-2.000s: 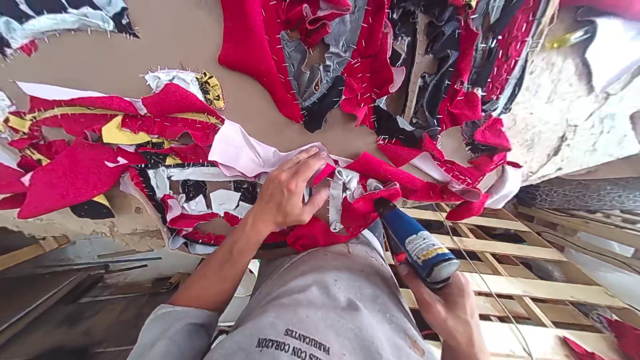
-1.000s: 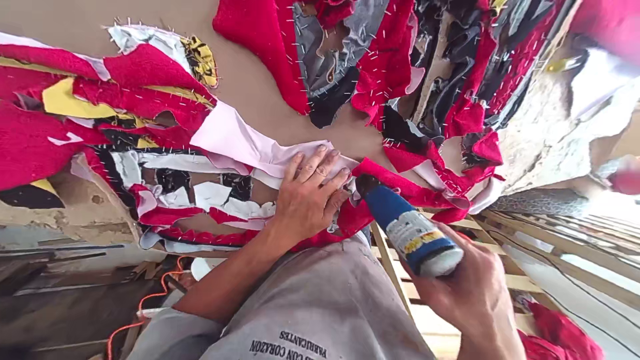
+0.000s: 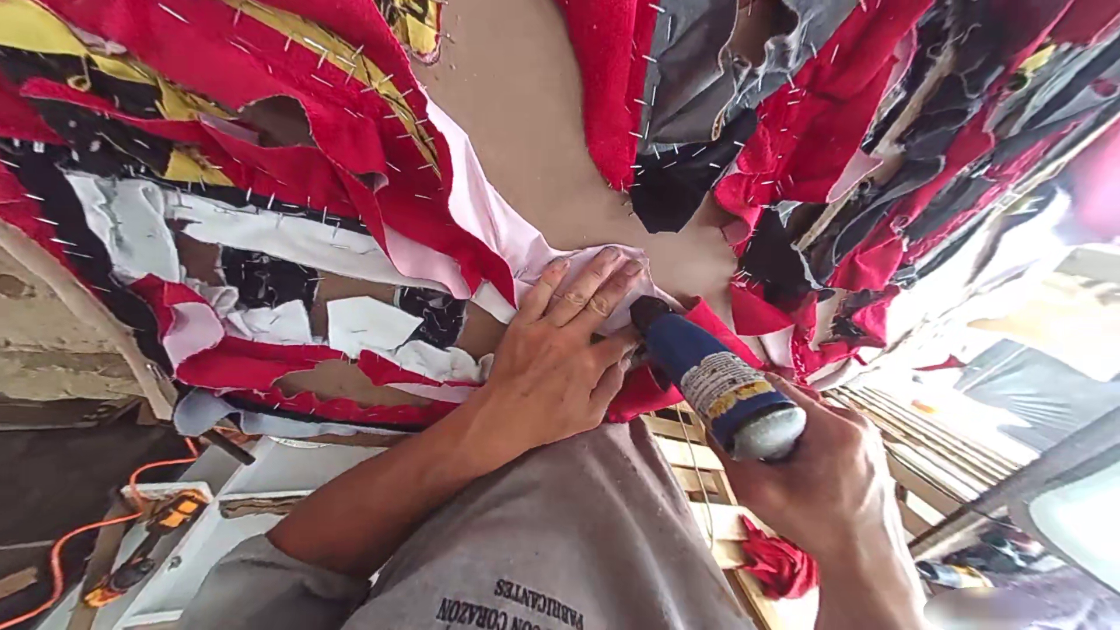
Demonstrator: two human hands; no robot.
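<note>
My left hand point(image 3: 569, 350) lies flat, fingers spread, on a pale pink fabric strip point(image 3: 499, 219) over the tan board point(image 3: 525, 122). Just to its right, my right hand point(image 3: 805, 464) grips a blue power tool point(image 3: 713, 376) with a black nose and a printed label; the nose rests near my left fingertips, at the pink strip's end. What the nose touches is hidden. Red fabric point(image 3: 726, 328) runs beside the tool. Staples or pins line the red, black and yellow fabric pieces point(image 3: 350, 79) at the upper left. A black fabric piece point(image 3: 682, 184) lies above the tool.
Wooden slats point(image 3: 700, 481) stand below the work, with a red cloth point(image 3: 779, 560) among them. At the lower left are a white frame point(image 3: 289, 464), an orange cord point(image 3: 57, 560) and an orange-and-black tool point(image 3: 175, 516). Layered fabric strips point(image 3: 927, 175) fill the upper right.
My left hand has shifted from the strip's edge onto the pink fabric and lies flatter. The blue tool has stayed in my right hand, its nose now by my left fingers. The view has moved closer.
</note>
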